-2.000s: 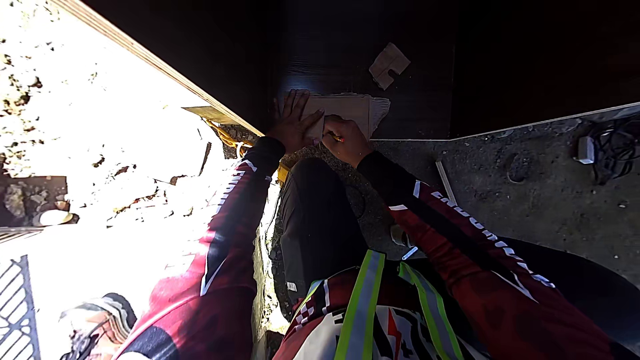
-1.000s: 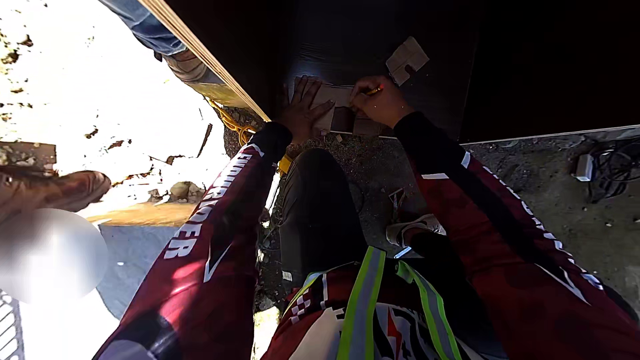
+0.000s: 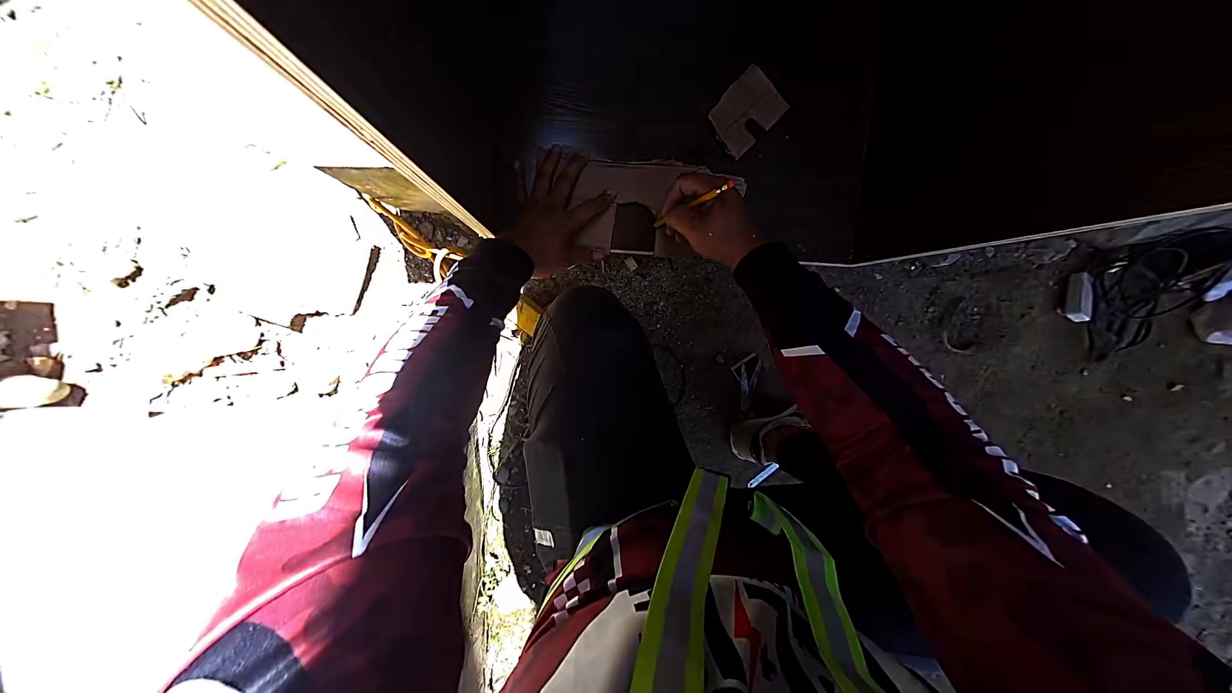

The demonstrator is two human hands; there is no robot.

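A piece of cardboard (image 3: 640, 178) with a notch in its near edge lies on a dark panel (image 3: 818, 183), at the panel's near edge. My left hand (image 3: 558, 217) presses flat on the cardboard's left part with its fingers spread. In my right hand (image 3: 707, 219) is a yellow pencil (image 3: 710, 195) with a red end, its tip at the right side of the notch. A smaller notched cardboard scrap (image 3: 748, 108) rests on the panel, farther off to the right.
A panel with a pale layered edge (image 3: 337, 114) stands at the left. Beside it lies a yellow cord (image 3: 409, 231). Black cables with a white plug-like block (image 3: 1078, 296) lie on the dirt at the right. My knee (image 3: 602, 337) is just below my hands.
The notched cardboard under my hands shows its opening more plainly, and the pencil in my right hand has moved to the notch's edge. A person's leg and boot at the left have left the view.
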